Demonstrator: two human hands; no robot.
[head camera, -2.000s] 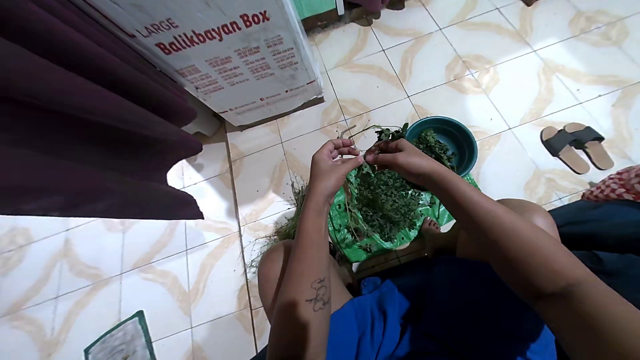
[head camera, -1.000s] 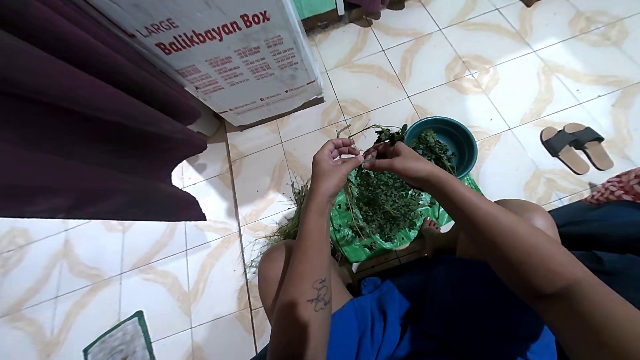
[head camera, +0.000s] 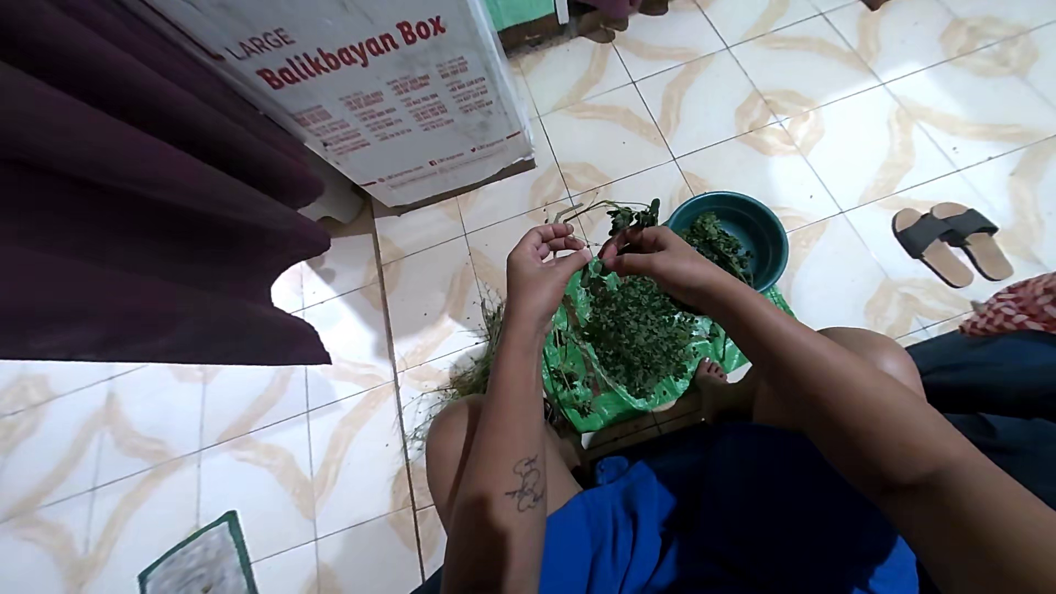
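Observation:
My left hand (head camera: 544, 268) pinches a thin leafy stem (head camera: 590, 208) between thumb and fingers. Close beside it on the right, my right hand (head camera: 656, 260) has its fingertips on the same sprig, with dark green leaves (head camera: 634, 216) showing just above them. Below both hands a heap of small green leaves (head camera: 639, 334) lies on a green plastic bag (head camera: 606, 412). A round teal basin (head camera: 771, 235) stands right of the heap, holding more leafy greens (head camera: 716, 241). The exact contact of the fingertips is too small to tell.
Bare stems (head camera: 478, 371) lie on the tiled floor left of the bag. A large white cardboard box (head camera: 396, 107) stands at the upper left beside a dark purple curtain (head camera: 148, 214). A pair of slippers (head camera: 949, 239) is at the right, above a patterned red cloth (head camera: 1019, 305).

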